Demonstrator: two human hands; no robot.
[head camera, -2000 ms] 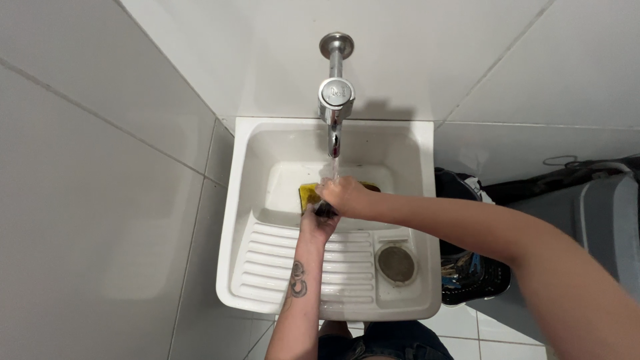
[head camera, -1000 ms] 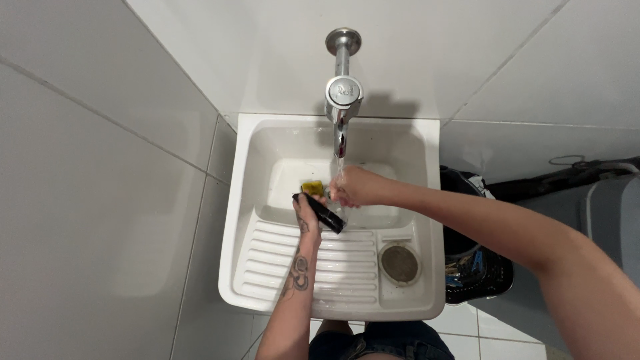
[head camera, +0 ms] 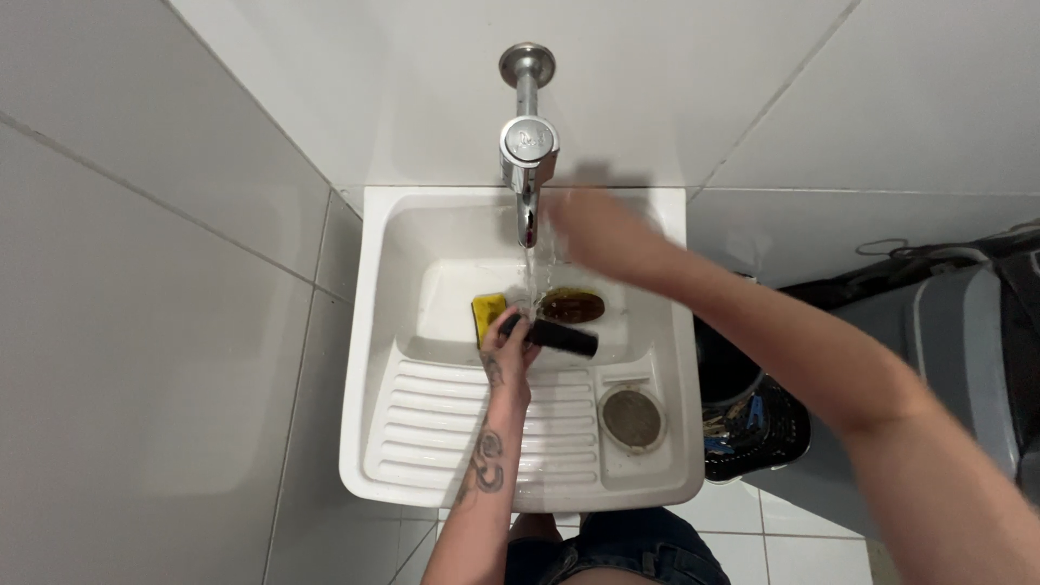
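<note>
Water runs from a chrome faucet (head camera: 528, 154) into a white laundry sink (head camera: 357, 366). Beneath the stream, my left hand (head camera: 510, 337) grips a black cylindrical object (head camera: 565, 336), which lies slantwise over the basin. A yellow sponge (head camera: 488, 315) rests in the basin just left of that hand. Behind the black object sits a brown oval scrubbing brush (head camera: 574, 305). My right hand (head camera: 593, 227) is blurred, raised beside the faucet spout on its right; whether it holds anything cannot be told.
The sink's front has a ribbed washboard (head camera: 487, 422) and a recess with a round, dull-coloured piece (head camera: 632, 418). Right of the sink stand a black basket (head camera: 760, 439) of clothespins and a grey appliance or bin (head camera: 877, 325). Tiled wall (head camera: 146, 325) borders the left side.
My right hand has moved from under the stream up beside the faucet spout. My left hand still holds the black object, now turned closer to level. The brown brush shows more fully.
</note>
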